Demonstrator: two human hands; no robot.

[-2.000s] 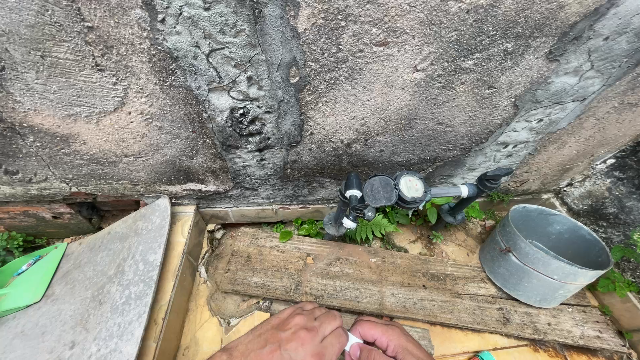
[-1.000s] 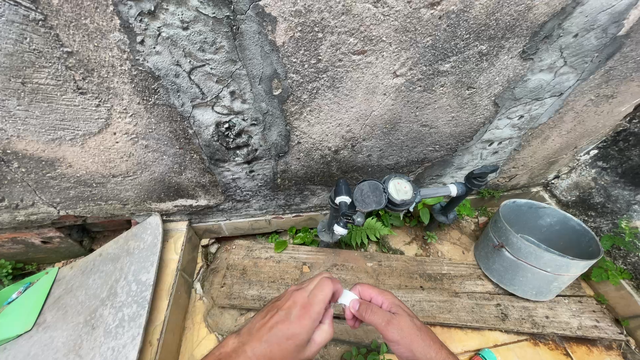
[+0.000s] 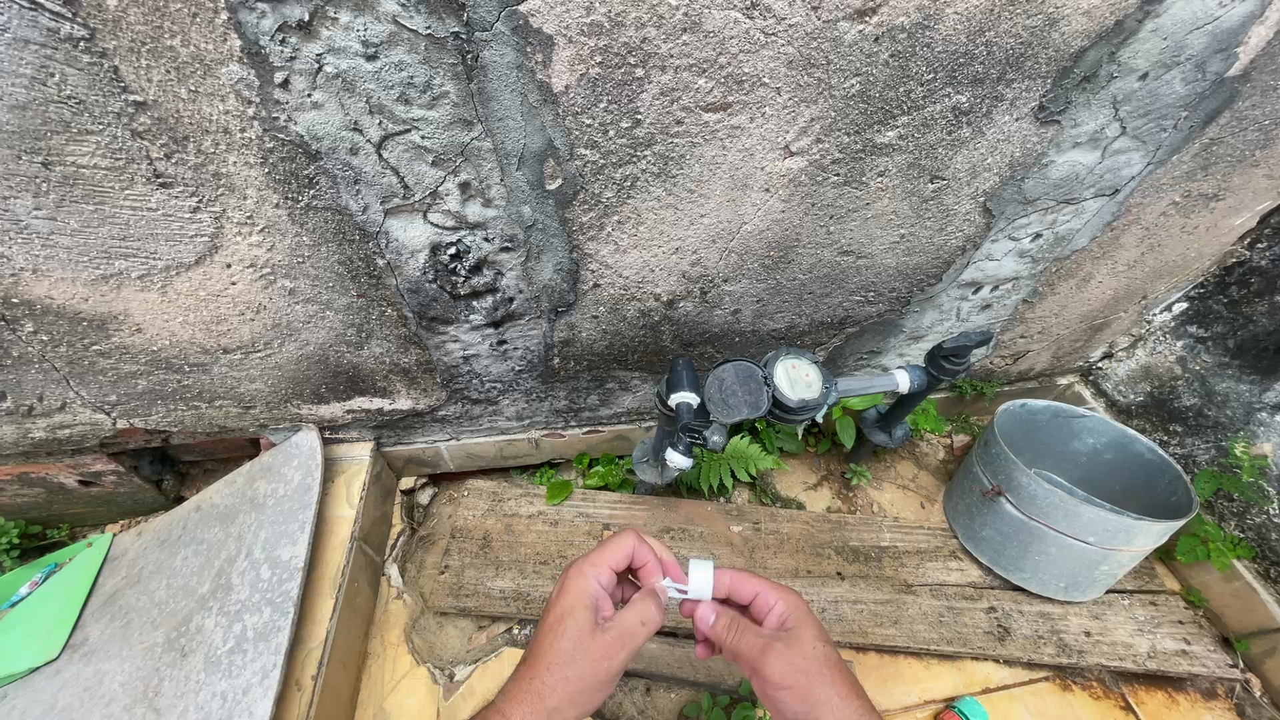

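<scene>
Both hands meet low in the middle of the head view, above a wooden plank. Between the fingertips of my right hand is a small white roll of tape, likely thread seal tape. My left hand pinches a narrow, twisted white strip at the roll's left side. Beyond the hands, a water meter with its round black lid raised sits in line with dark pipes. White tape or fittings show at the pipe joints.
Weathered planks lie along the rough plastered wall. A grey metal bucket stands at right. At left are a grey slab and a green tray-like object. Ferns grow beneath the meter.
My hands have moved up from the bottom edge. The white roll, mostly covered by fingers before, now shows clearly with a strip between it and my left fingers.
</scene>
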